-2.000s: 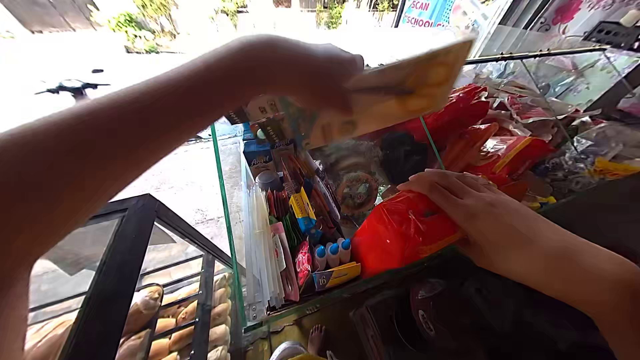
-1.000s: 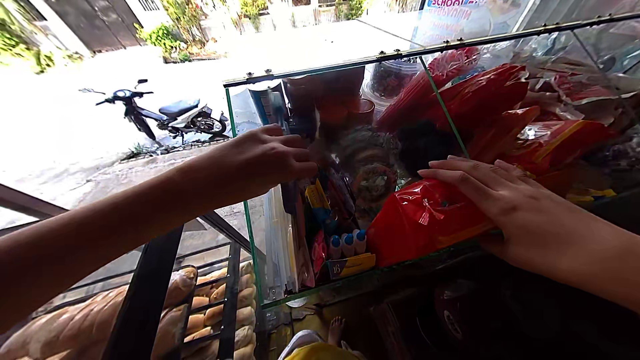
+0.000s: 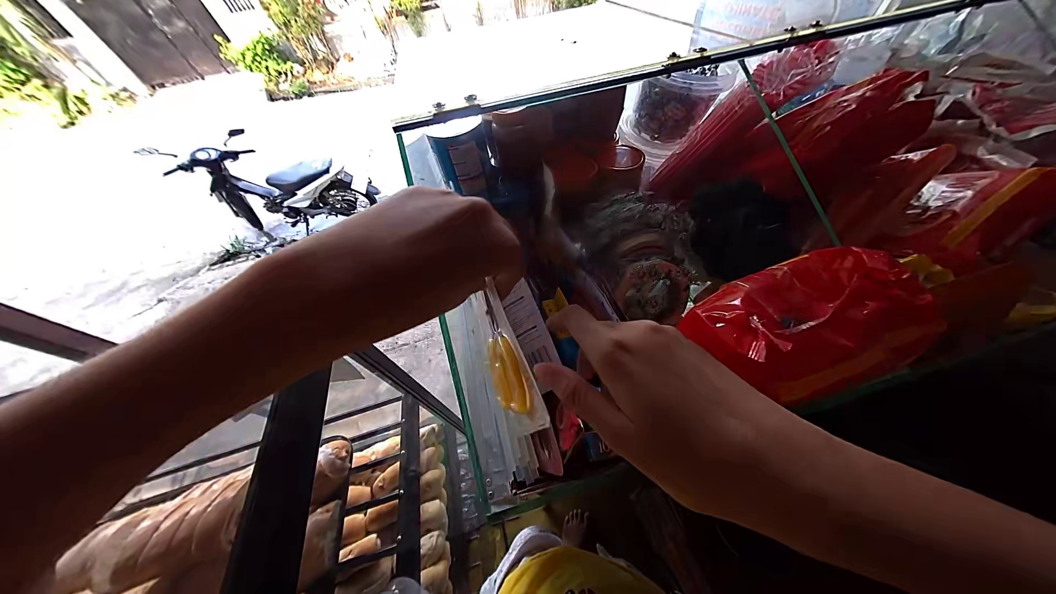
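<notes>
My left hand (image 3: 474, 235) is closed at the left end of a glass display case, against the top of a clear packet holding yellow-handled scissors (image 3: 510, 375); its fingertips are hidden behind the hand. My right hand (image 3: 635, 379) reaches into the case, thumb and forefinger apart at upright packets, beside a white printed card (image 3: 530, 323) and a small yellow pack (image 3: 555, 304). Whether it pinches one of them cannot be told. To its right lies a shiny red plastic bag (image 3: 813, 318). A dark round patterned item (image 3: 654, 289) sits behind the fingers.
The glass case's metal-edged rim (image 3: 577, 85) runs across the back. Red plastic packs (image 3: 850, 132) and a clear tub (image 3: 672, 107) stand inside. A black-framed rack with bread rolls (image 3: 384, 516) is at lower left. A motorcycle (image 3: 280, 181) is parked outside. A person in yellow (image 3: 569, 573) is below.
My right hand has left the red bag and moved left to the upright packets. The flat yellowish item seen at my left hand two seconds ago no longer shows. The scissors packet now shows below that hand.
</notes>
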